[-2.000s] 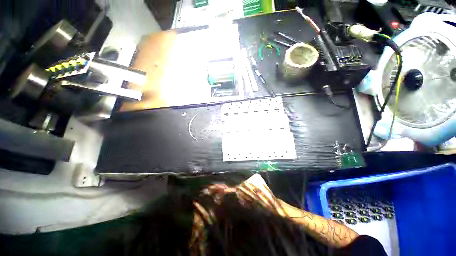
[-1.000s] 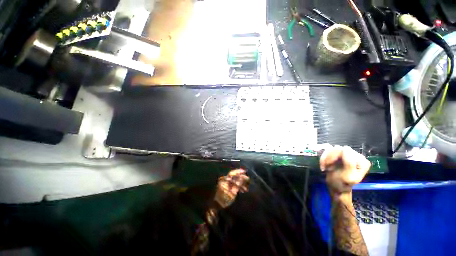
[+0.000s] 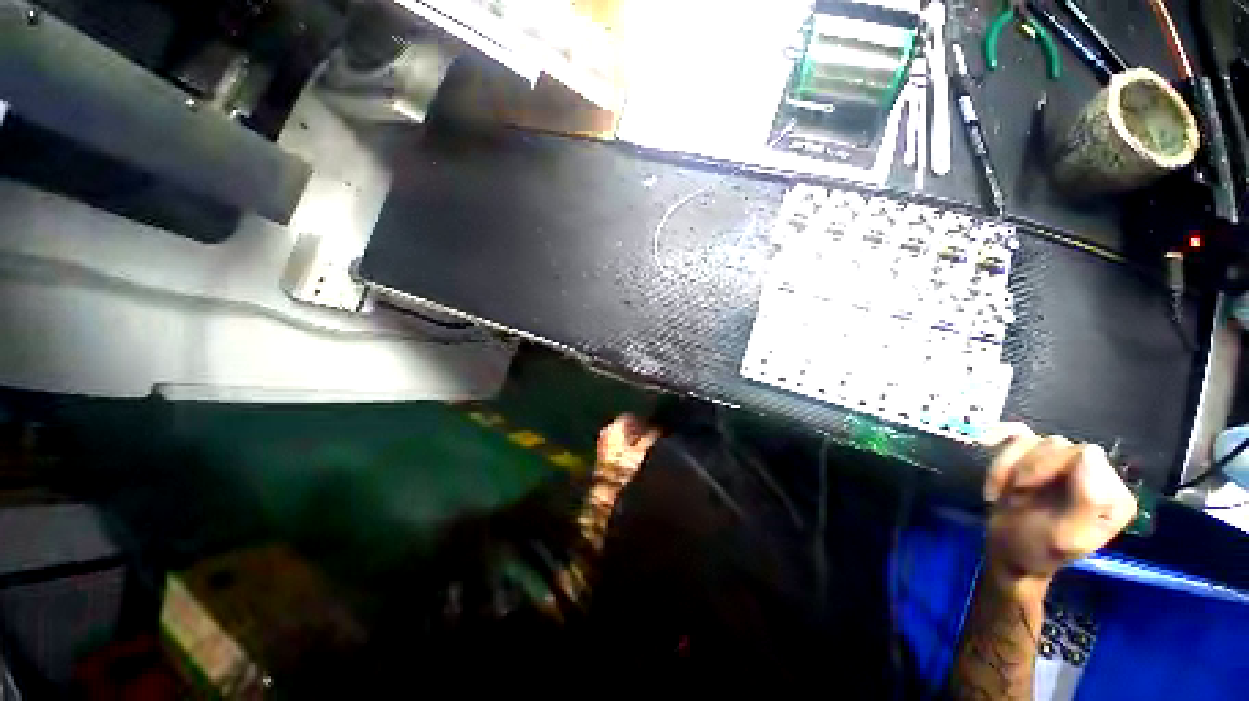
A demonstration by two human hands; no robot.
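A white circuit board panel (image 3: 884, 308) lies on the black ridged mat (image 3: 548, 233), with rows of small dark parts, densest along its far side. My right hand (image 3: 1062, 500) is at the panel's near right corner, with its fingers curled. A small teal spot shows by the fingertips; whether the hand grips a thin tool or the panel's edge is unclear. My left hand (image 3: 625, 449) is small and dim below the mat's front edge, away from the panel. Its fingers look curled, but its grip is not clear.
Behind the panel are a pen-like stick (image 3: 981, 130), green-handled cutters (image 3: 1023, 30), a beige roll (image 3: 1126, 133) and a green-framed box (image 3: 852, 69) on white paper. A blue bin (image 3: 1164, 616) holding panels is at lower right. A pale machine (image 3: 329, 267) stands left. A thin curved wire (image 3: 660, 233) lies on the mat.
My right hand has come from below the mat to the panel's near right corner. My left hand shows below the mat's edge. The view has turned, and the panel now appears further right and tilted.
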